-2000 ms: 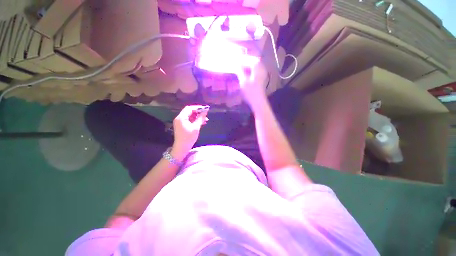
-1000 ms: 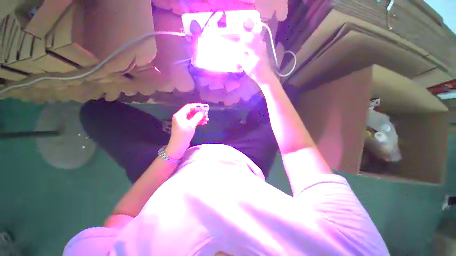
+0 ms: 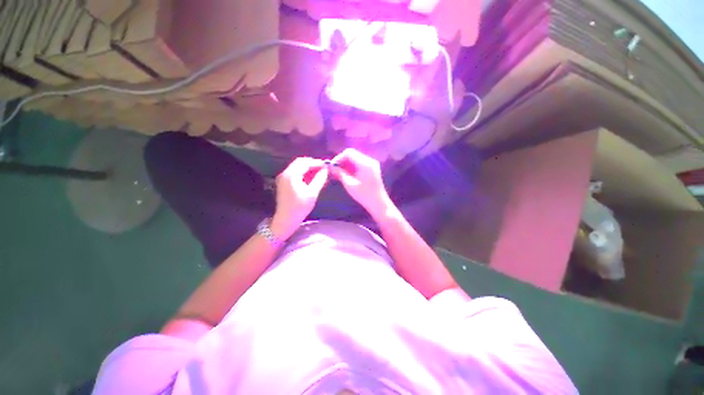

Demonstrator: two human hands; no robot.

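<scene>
My left hand (image 3: 299, 189) and my right hand (image 3: 360, 179) meet at the fingertips above my lap. A tiny dark small part (image 3: 330, 163) shows between their fingertips; its shape is too small to tell. Both hands pinch at it. The curing lamp (image 3: 369, 81) glows pink-white on the cardboard ahead and washes out its surroundings. The power strip (image 3: 421, 35) lies just behind it. Whether more parts are inside either palm is hidden.
Die-cut cardboard boxes (image 3: 116, 46) stand in rows at left, with a pale cable (image 3: 193, 77) across them. Flattened cartons (image 3: 594, 92) are stacked at right. A large open carton (image 3: 533, 212) at right holds a clear bag (image 3: 604, 241). The floor (image 3: 93, 301) is green.
My right hand has come back from the lamp to my left hand, and their fingertips now meet at the small part. The camera view has shifted, so the surroundings sit further right.
</scene>
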